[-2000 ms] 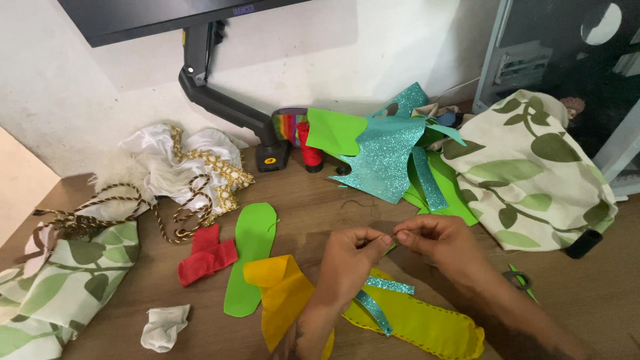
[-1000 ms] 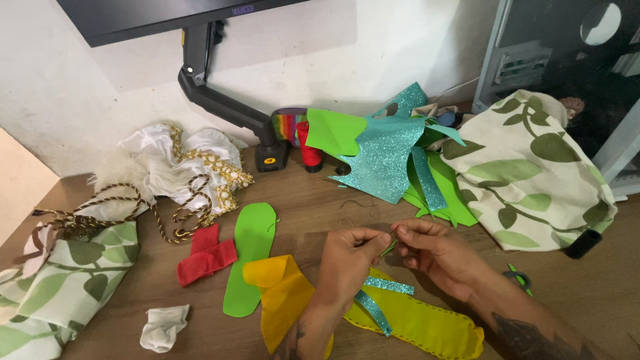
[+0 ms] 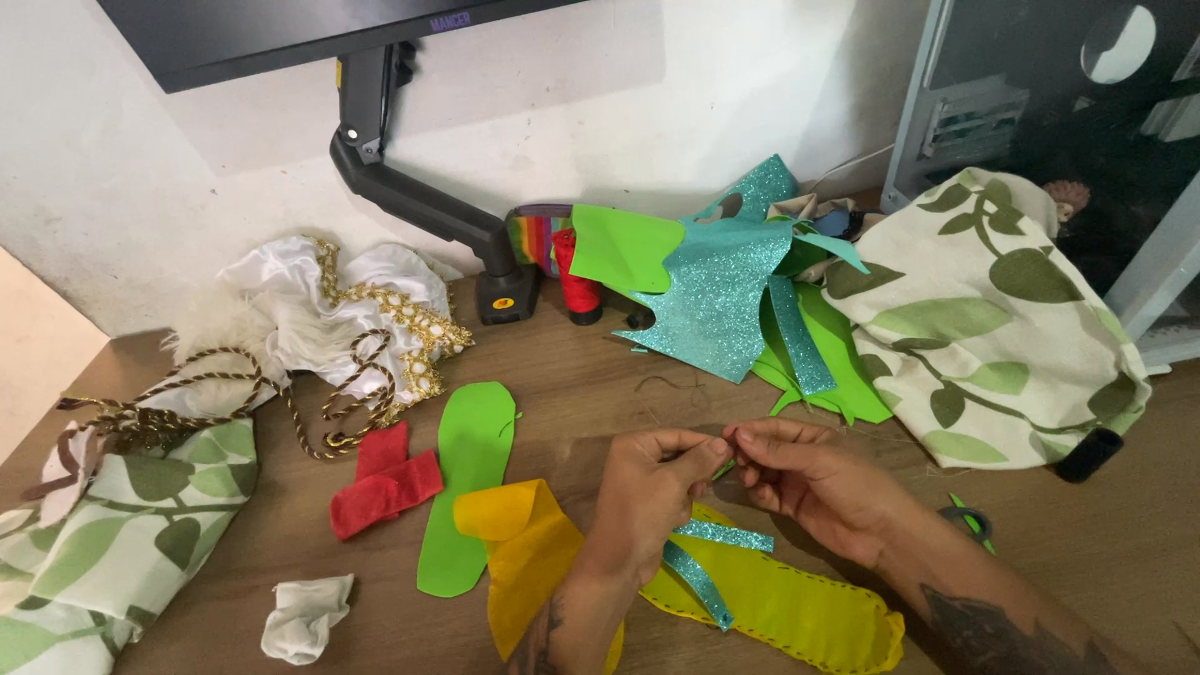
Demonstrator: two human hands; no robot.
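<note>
My left hand (image 3: 661, 483) and my right hand (image 3: 797, 469) meet at their fingertips above the desk, thumb and forefinger pinched on each. A small green piece (image 3: 723, 470) shows between them, by the left fingers; what the tips pinch is too small to tell. Below lies a yellow felt sole shape (image 3: 797, 609) with stitching along its edge and glittery turquoise strips (image 3: 722, 534) on top. Partly behind my left forearm is a mustard felt piece (image 3: 530, 539). A green foam sole shape (image 3: 466, 487) lies left of that, beside red fabric pieces (image 3: 384, 483).
Glitter turquoise foam (image 3: 717, 291) and green foam (image 3: 623, 248) are heaped at the back, near a red thread spool (image 3: 577, 281) and a monitor arm (image 3: 422, 202). Leaf-print cloth (image 3: 994, 347) lies right, scissors (image 3: 970, 520) below it. White satin with gold trim (image 3: 375, 291) and twisted cord sit left.
My right hand's fingers have shifted and now meet the left fingertips more closely than a second ago. The materials on the desk have not plainly moved.
</note>
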